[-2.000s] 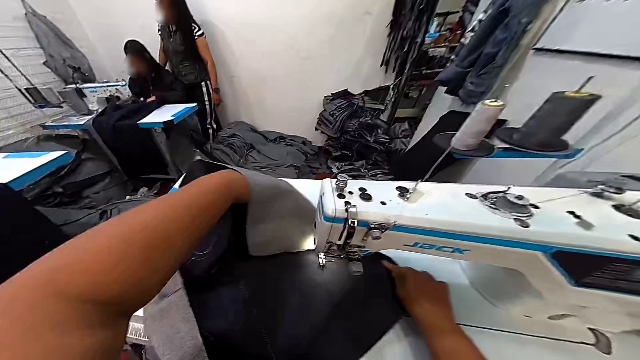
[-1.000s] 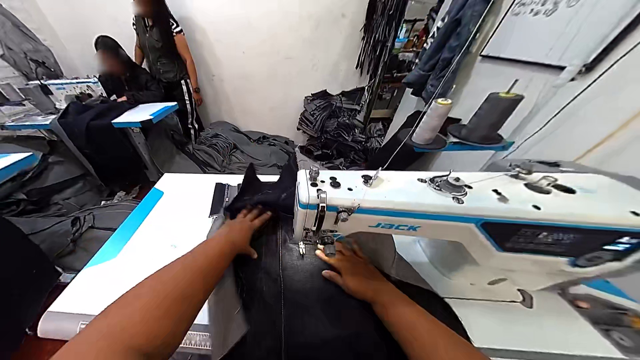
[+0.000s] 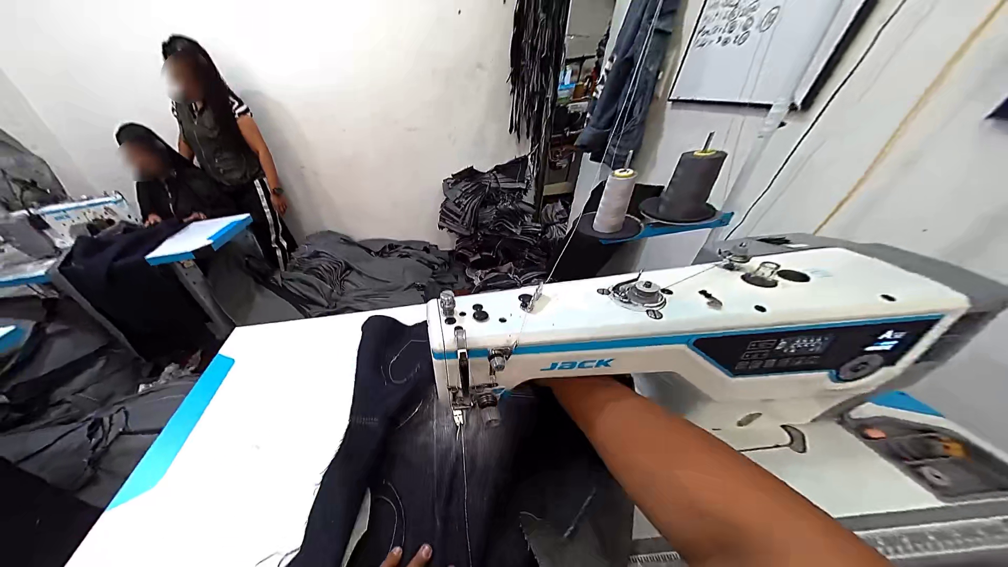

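Observation:
Dark denim fabric (image 3: 425, 457) lies on the white sewing table, under the needle and presser foot (image 3: 459, 416) of a white Jack sewing machine (image 3: 567, 339). Only the fingertips of my left hand (image 3: 407, 556) show at the bottom edge, resting on the denim; the rest is out of frame. My right forearm reaches under the machine's arm, and my right hand is hidden behind the machine head. Thread runs from the needle down over the cloth.
Thread cones (image 3: 614, 203) stand on a blue rack behind the machine. Garment piles (image 3: 362, 268) lie beyond the table. Two people are at another sewing station (image 3: 197, 236) at the back left. A tray with small items (image 3: 929, 457) is at the right.
My left hand has moved from the cloth beside the machine head down to the bottom edge. My right hand has gone from beside the needle to under the machine's arm, out of sight.

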